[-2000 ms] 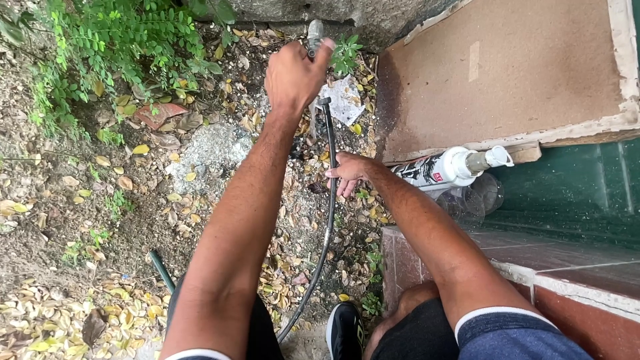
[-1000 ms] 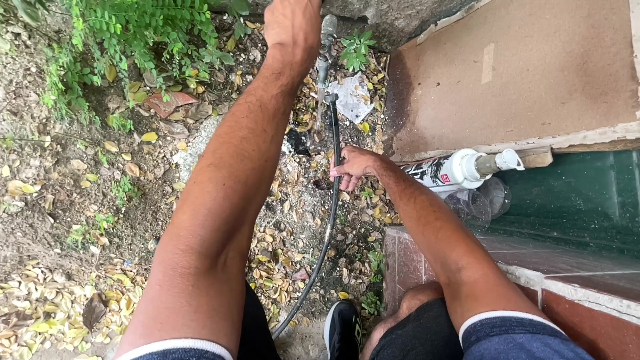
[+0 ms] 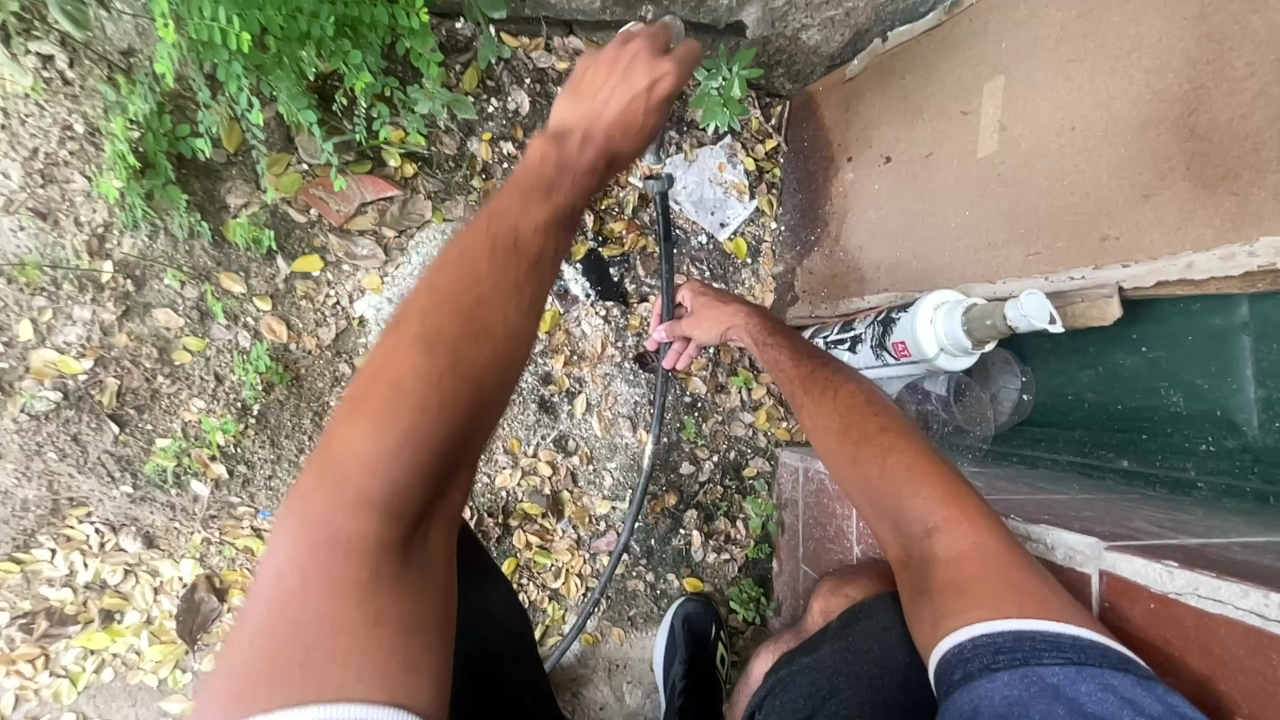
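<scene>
My right hand (image 3: pixel 700 325) has its fingers around a thin black hose (image 3: pixel 648 450), whose upper end has a dark fitting (image 3: pixel 659 183). From there the hose curves down to the bottom edge beside my shoe. At the top my left hand (image 3: pixel 625 95), slightly blurred, is on a grey metal tap (image 3: pixel 673 27) by the wall. The hand covers most of the tap, and its exact grip is hard to see. The fitting lies just below the tap; whether the two are joined is hidden.
Leaf-strewn soil surrounds the hose, with a crumpled white scrap (image 3: pixel 712 188) and a green plant (image 3: pixel 258 80). To the right are a brown board (image 3: pixel 960 150), a white bottle (image 3: pixel 890 335), clear plastic cups (image 3: pixel 950 410) and a tiled ledge (image 3: pixel 820 515). A concrete wall (image 3: pixel 790 35) closes off the top.
My left hand has shifted about at the tap, higher one second ago, when more of the tap showed. My right hand has stayed on the hose.
</scene>
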